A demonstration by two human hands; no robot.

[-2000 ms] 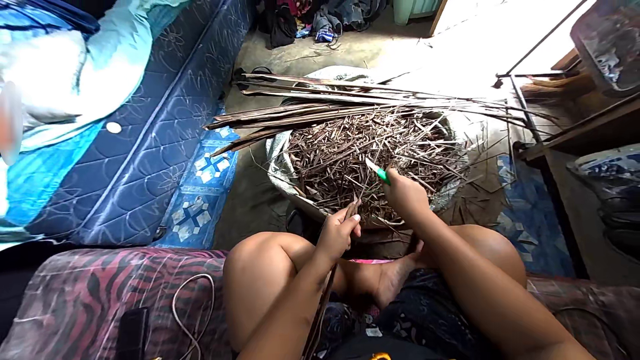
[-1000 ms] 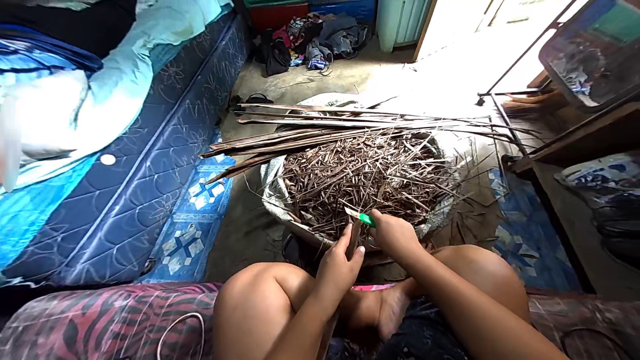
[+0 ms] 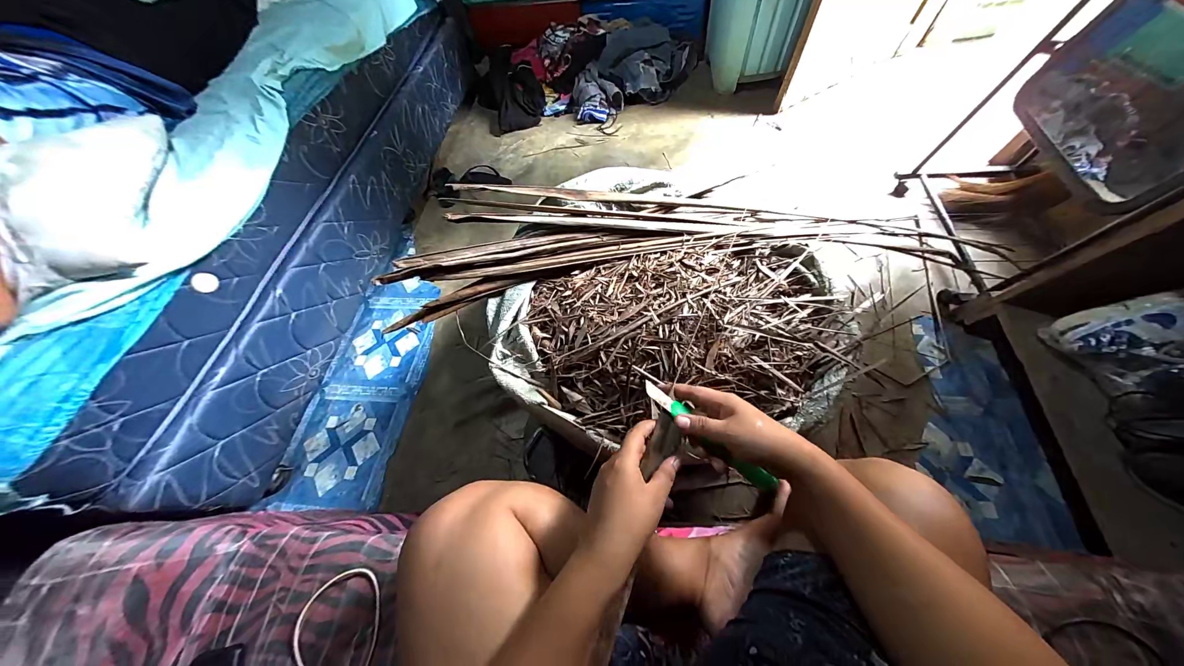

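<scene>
My left hand [image 3: 634, 476] is closed around a brown dried leaf strip [image 3: 660, 439], whose upper end sticks out above the fingers. My right hand [image 3: 740, 430] grips a green-handled knife [image 3: 757, 474]; its short pale blade points up and left and lies at the top of the strip. Just beyond both hands stands a wide white woven sack [image 3: 511, 347], rolled open and heaped with short brown leaf scraps [image 3: 680, 324]. Long dried leaf strips [image 3: 555, 254] lie across the far side of the sack. The lower part of the held strip is mostly hidden by my left hand and forearm.
A blue mattress [image 3: 305, 213] with bedding stands on the left. Clothes [image 3: 592, 69] lie heaped on the floor at the back. At the right are a wooden shelf [image 3: 1036, 370] and a mirror [image 3: 1101, 111]. A pale cable [image 3: 324, 592] rests on the patterned seat cover [image 3: 185, 573].
Two seconds ago the knife was raised clear of the strip; now its blade is at the strip's top, with my hands close together. The view has shifted slightly.
</scene>
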